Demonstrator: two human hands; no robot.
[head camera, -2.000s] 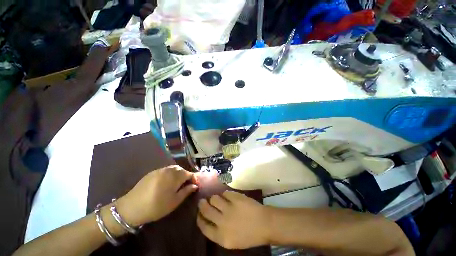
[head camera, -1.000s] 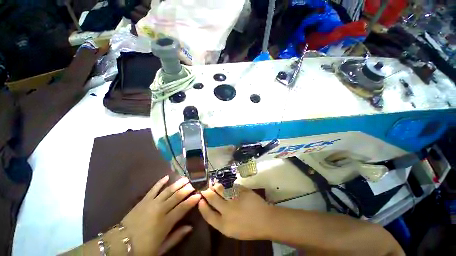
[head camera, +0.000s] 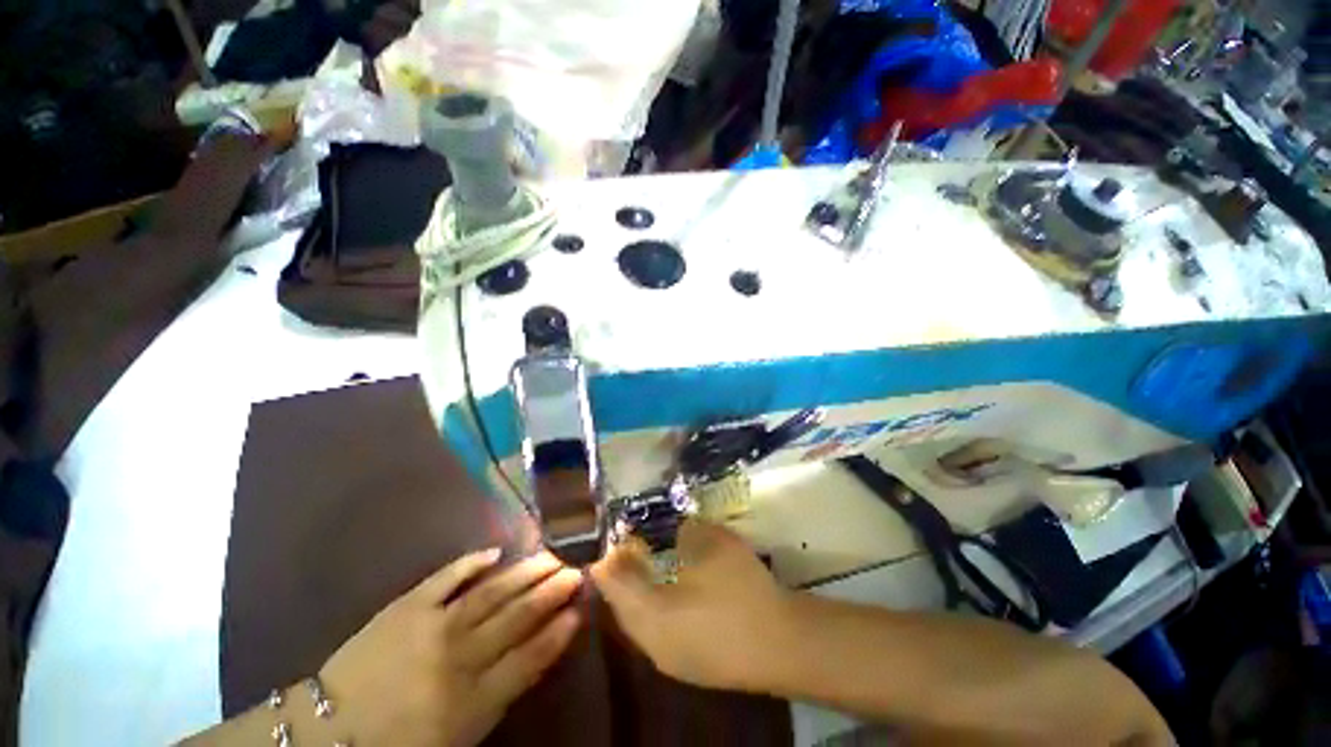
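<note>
The brown fabric panel (head camera: 343, 504) lies flat on the white table, left of and in front of the sewing machine head (head camera: 759, 314). My left hand (head camera: 475, 642) lies on the panel with its fingers stretched toward the needle area. My right hand (head camera: 701, 606) is at the presser foot (head camera: 657, 511), its fingertips on the cloth close to my left fingertips. The chrome take-up guard (head camera: 559, 453) stands just above my fingertips. The needle and the exact stitching spot are hidden by the guard and my fingers.
Black-handled scissors (head camera: 956, 555) lie under the machine arm beside a pale cloth scrap (head camera: 1088, 499). A folded dark bundle (head camera: 358, 241) lies behind the head's left end. Brown cloth (head camera: 139, 292) hangs at the left. A small tray (head camera: 1263, 496) is at the right table edge.
My left hand has opened from a pinch and now lies flatter on the panel. My right hand has moved up against the presser foot. The view has shifted slightly.
</note>
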